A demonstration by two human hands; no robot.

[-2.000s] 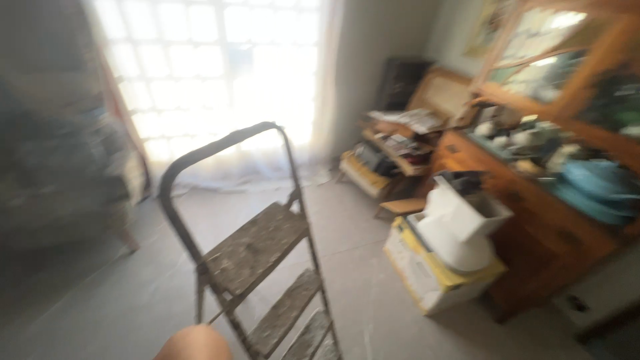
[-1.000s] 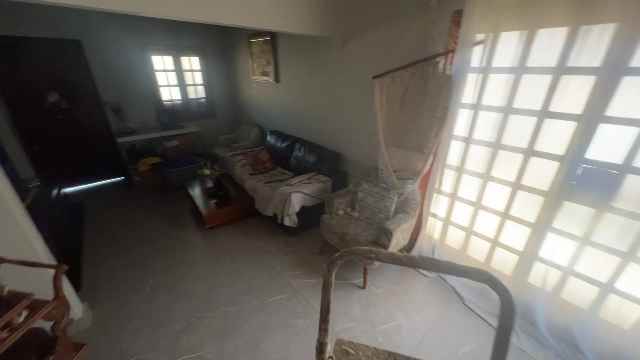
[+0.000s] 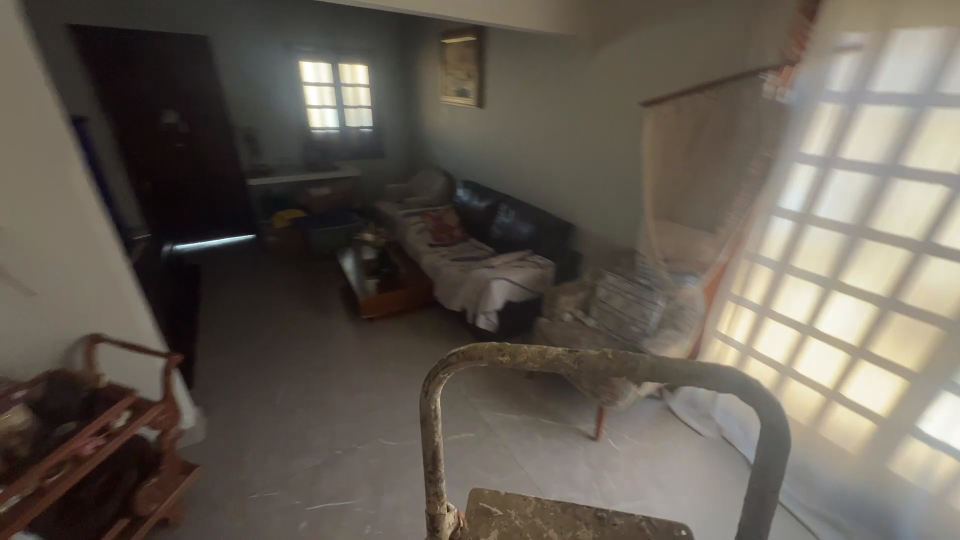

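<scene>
Neither my left hand nor my right hand shows in the head view. Close in front stands a stepladder, its curved metal top rail [image 3: 570,361] worn and spattered with what looks like dried paint or plaster. Below the rail is the ladder's flat top step [image 3: 562,519], also stained. The ladder's lower part lies outside the frame.
An armchair [image 3: 577,337] with cushions stands beyond the ladder, beside a curtained grid window [image 3: 847,247]. Farther back are a covered sofa [image 3: 480,262] and a low wooden table [image 3: 394,296]. A wooden cart [image 3: 161,427] holds things at the lower left, near a wall edge [image 3: 82,225].
The view has swung from the cabinet side of the room to the sofa side. A knee or other bare body part at the bottom edge two seconds ago is out of view.
</scene>
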